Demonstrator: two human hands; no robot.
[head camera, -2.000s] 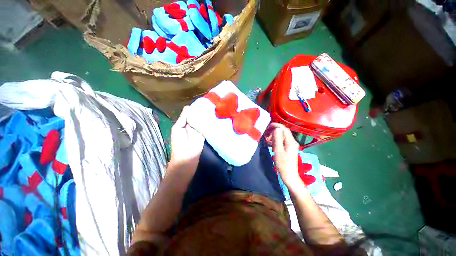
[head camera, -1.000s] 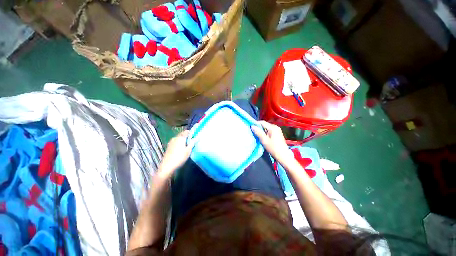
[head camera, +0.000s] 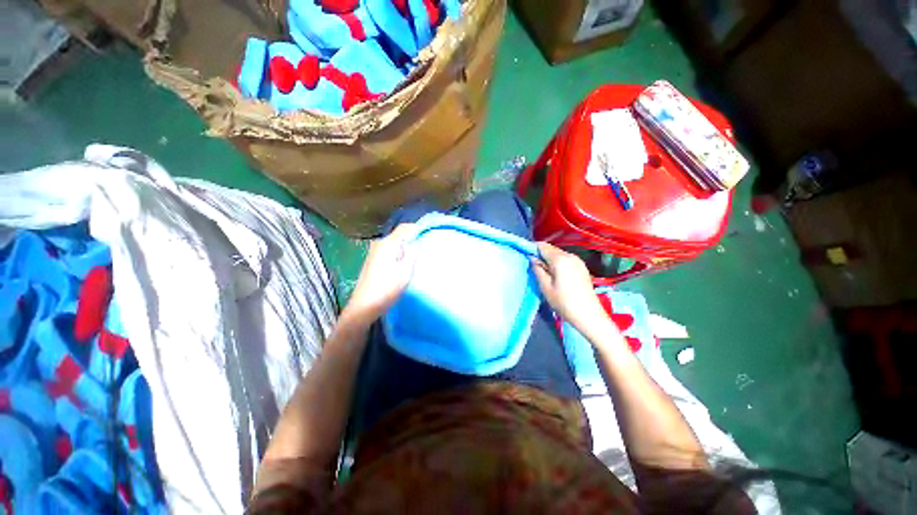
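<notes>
A light blue plush piece lies over my lap with its plain inside face up and its raised rim around it, like a shallow tray. No red bow shows on this face. My left hand holds its left edge, with the fingers partly over the upper left corner. My right hand pinches the rim at the upper right corner. Whether my right hand also holds a small tool cannot be told.
A torn-rimmed carton holds blue-red pieces in front. A red stool at right bears a pen, paper slip and patterned case. A white sack with blue pieces is at left. Another piece lies by my right leg.
The piece was first bow side up, then turned inside face up. Since the last earlier frame it has tilted a little, and my left hand has moved up along its left edge.
</notes>
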